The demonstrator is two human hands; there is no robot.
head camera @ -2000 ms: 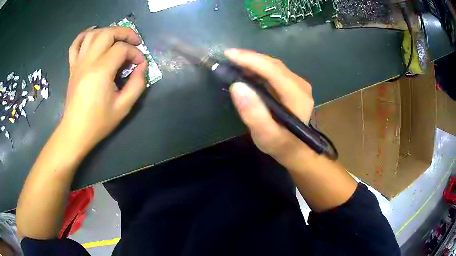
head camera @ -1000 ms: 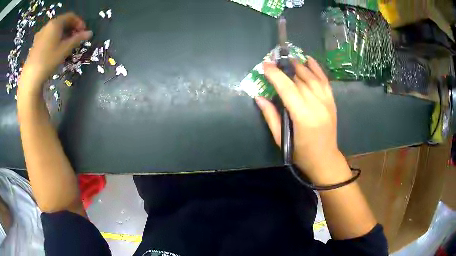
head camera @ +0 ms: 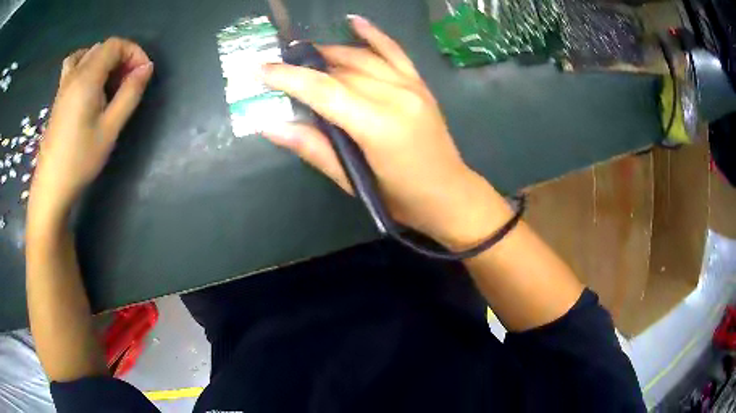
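My right hand (head camera: 379,121) holds the black soldering iron (head camera: 349,153), its metal barrel pointing to the far side and its cord looping over my wrist. The fingers of this hand also touch the right edge of a green circuit board (head camera: 246,77) that shows glaring white. My left hand (head camera: 101,101) is to the left of the board, above the bench, with thumb and fingertips close together. Whether it pinches a small component is too blurred to tell. Small loose white components (head camera: 24,145) lie left of my left hand.
Green boards (head camera: 468,32) with silver pins lie at the far right. Beside them is a tray of dark grains (head camera: 597,36). A yellow holder (head camera: 674,109) is at the right bench edge. A cardboard box (head camera: 613,234) stands below it. A red item (head camera: 133,335) is below the left bench edge.
The view has shifted. My right hand has moved leftward over the bench with the iron and a board. My left hand has come away from the loose components.
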